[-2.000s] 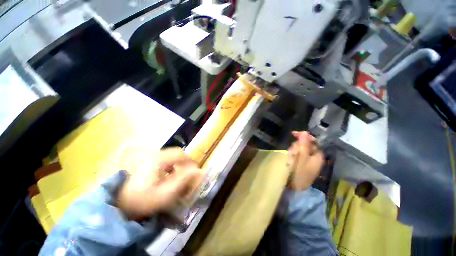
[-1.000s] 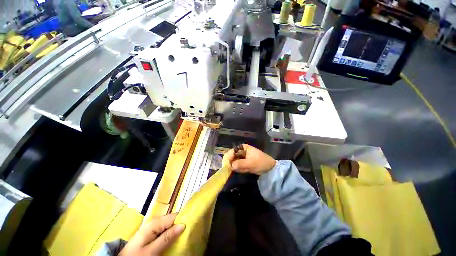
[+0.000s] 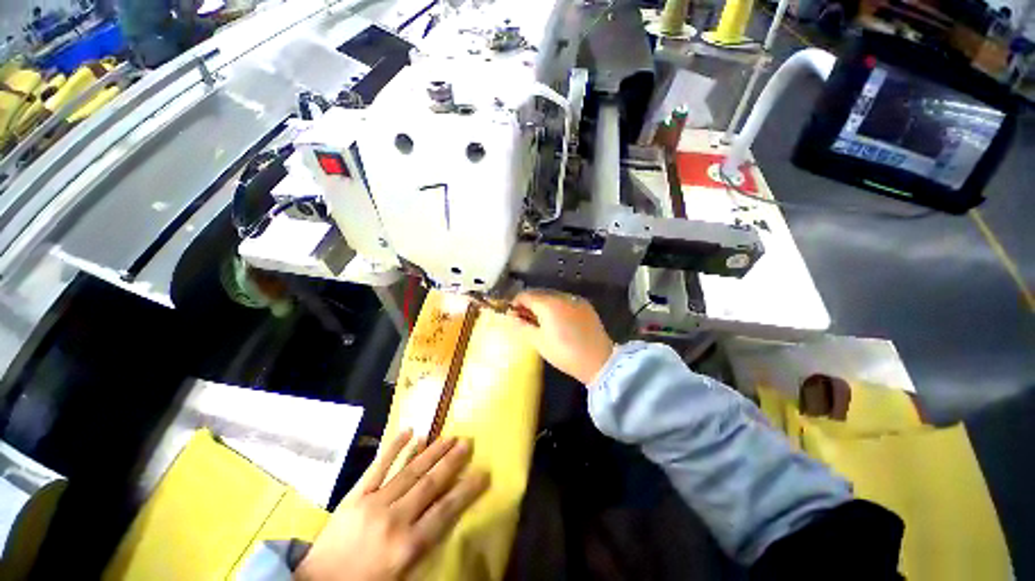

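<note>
A yellow panel (image 3: pixel 499 403) lies along the right side of the long orange-tan sewing template (image 3: pixel 429 346) with dark handwriting, below the white sewing head (image 3: pixel 445 193). My left hand (image 3: pixel 400 511) lies flat with fingers spread on the panel and the template's near part. My right hand (image 3: pixel 564 331) holds the panel's far edge close below the head, at a small brown piece (image 3: pixel 522 312). My right fingertips are partly hidden. A dark brown line runs along the template's slot between the two. The needle area is too small to make out.
A stack of yellow panels (image 3: pixel 210 516) lies on a white board at left. More yellow panels (image 3: pixel 908 488) with a brown roll (image 3: pixel 825 397) hang at right. The clamp carriage (image 3: pixel 704 247) and control screen (image 3: pixel 914 125) stand right of the head.
My right hand has moved up toward the head with the panel's far edge. The panel now lies flat along the template instead of hanging beside it. My left hand has flattened onto it.
</note>
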